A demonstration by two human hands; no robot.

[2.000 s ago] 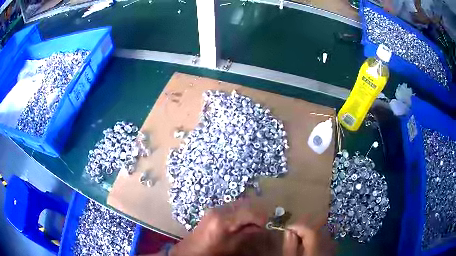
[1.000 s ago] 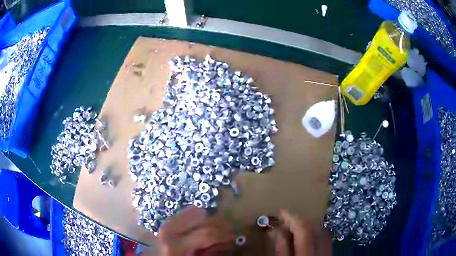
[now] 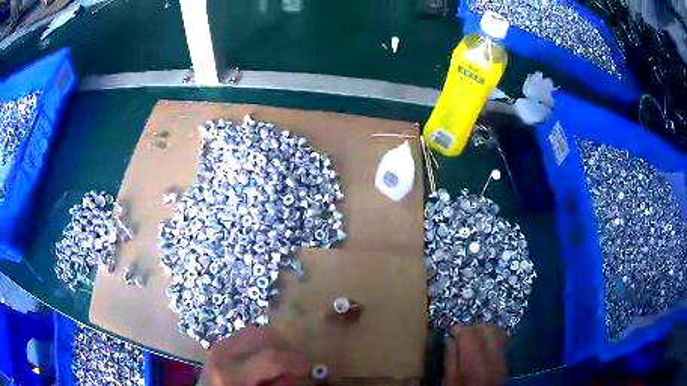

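Note:
A large heap of small silvery metal parts (image 3: 248,219) lies on the brown cardboard (image 3: 369,279). My left hand (image 3: 260,366) is blurred at the bottom edge, by the heap's lower end; its fingertips are unclear. One small ring-like part (image 3: 320,371) shows just right of it. My right hand (image 3: 476,354) is at the lower edge of the heap of flatter metal parts (image 3: 478,260) right of the cardboard, fingers pointing at it; whether it holds anything is hidden. A tiny white cup (image 3: 342,305) stands on the cardboard between the hands.
A white squeeze bottle (image 3: 395,172) and thin sticks (image 3: 394,136) lie at the cardboard's upper right. A yellow bottle (image 3: 467,87) and crumpled white tissue (image 3: 536,98) are beyond. A smaller parts heap (image 3: 90,240) is at left. Blue bins (image 3: 576,226) flank the bench.
The view has shifted. My right hand has moved right, from near the white cup to the right heap's lower edge. My left hand stays low by the central heap.

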